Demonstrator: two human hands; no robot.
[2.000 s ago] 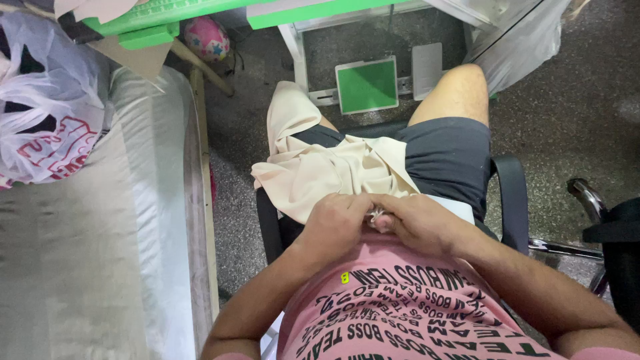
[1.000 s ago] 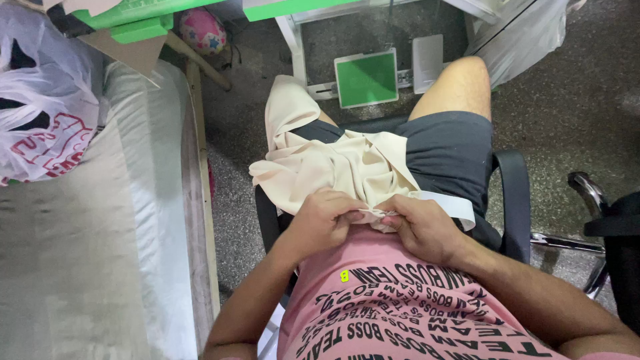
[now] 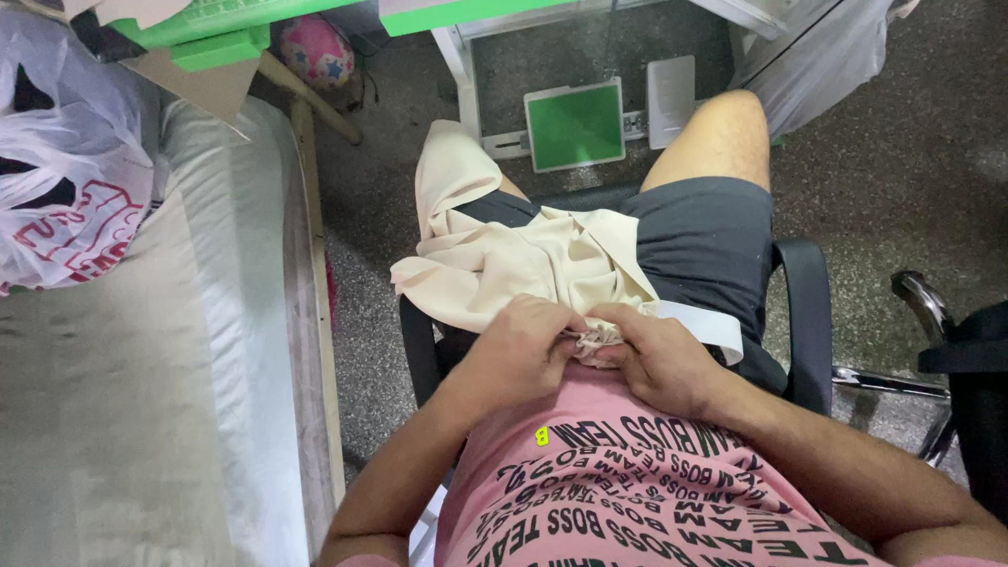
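Note:
Cream fabric [image 3: 504, 264] lies in loose folds over my lap and one thigh. Close to my waist, my left hand [image 3: 524, 350] and my right hand [image 3: 665, 358] pinch a gathered, crumpled part of it [image 3: 598, 342] between thumbs and fingers. The two hands are a short way apart, with the bunched cloth between them. A white elastic-like band [image 3: 705, 327] curves out beside my right hand, over the dark shorts [image 3: 697, 244]; where its other end goes is hidden.
A padded surface with a pale cover [image 3: 102, 409] runs along the left, bearing a white plastic bag [image 3: 75, 157]. Ahead are a green-edged table [image 3: 472, 12] and a green-topped pedal [image 3: 575, 126]. Black chair armrests [image 3: 807, 315] flank me. A patterned ball [image 3: 316, 51] lies beyond.
The gathered cloth between my fingers shows more now than one second ago. Two seconds ago my hands were closer together around it.

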